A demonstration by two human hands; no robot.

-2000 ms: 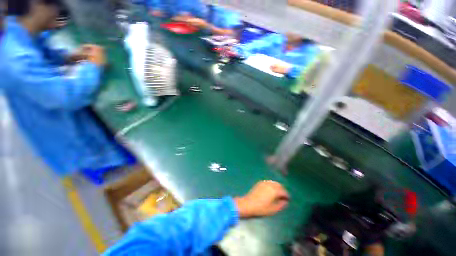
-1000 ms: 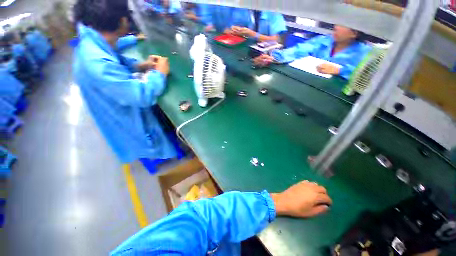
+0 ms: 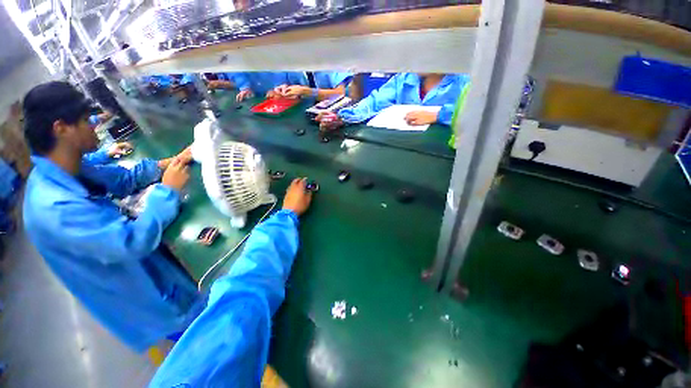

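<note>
My left hand (image 3: pixel 298 197) is stretched far out over the green bench (image 3: pixel 364 258), to the right of the white fan. Its fingertips are on a small dark unit (image 3: pixel 311 186) at the far side of the bench. More dark units lie in a row to its right, such as one dark unit (image 3: pixel 343 176). My right hand is not in view. The dark holding fixture (image 3: pixel 598 348) is at the lower right, dim and cut off by the frame edge.
A white fan (image 3: pixel 241 178) with a cable stands left of my arm. A metal post (image 3: pixel 485 144) rises from the bench. Silver-faced units (image 3: pixel 550 244) lie right of it. White scraps (image 3: pixel 341 309) lie nearer. A person in blue (image 3: pixel 91 227) works at left; others work across the bench.
My left hand has moved forward and away, from near the post's base to the dark unit beside the fan. The camera view has turned, and the fixture sits darker at the lower right.
</note>
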